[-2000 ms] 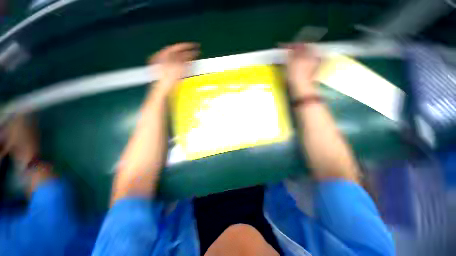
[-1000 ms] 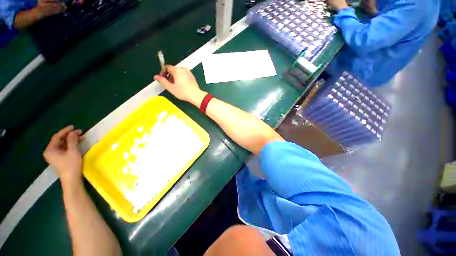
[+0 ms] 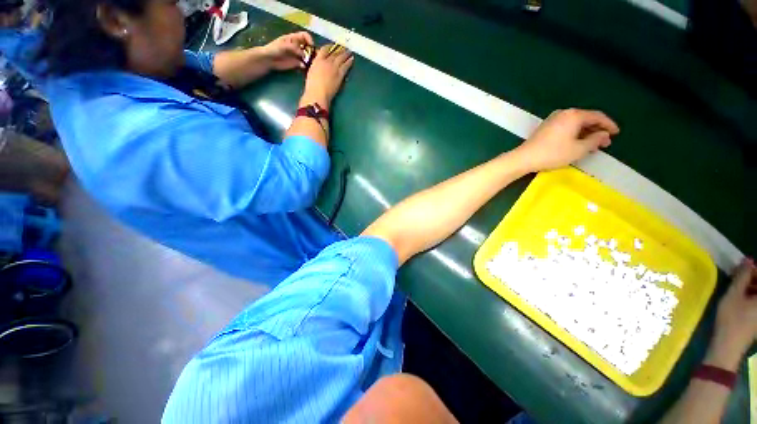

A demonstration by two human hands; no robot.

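Note:
A yellow tray [image 3: 513, 217] lies on the green bench at the right, with a heap of small white pads [image 3: 610, 310] in it. My left hand [image 3: 568, 139] is over the white edge strip beyond the tray, fingers curled, with nothing seen in it. My right hand [image 3: 744, 286] is cut off by the right edge of the picture, beside the tray's right side. What its fingers do is hidden. A dark red band [image 3: 715, 376] is on my right wrist.
A person in a blue smock [image 3: 187, 157] sits to my left, working with both hands over the bench. The dark green conveyor [image 3: 498, 50] runs beyond the white strip [image 3: 440, 80]. A black cord [image 3: 341, 195] lies on the bench near that person's elbow.
The view has swung left, so the tray now shows at the right and the neighbour has come into view. My right hand and the tool it held have gone to or past the right edge.

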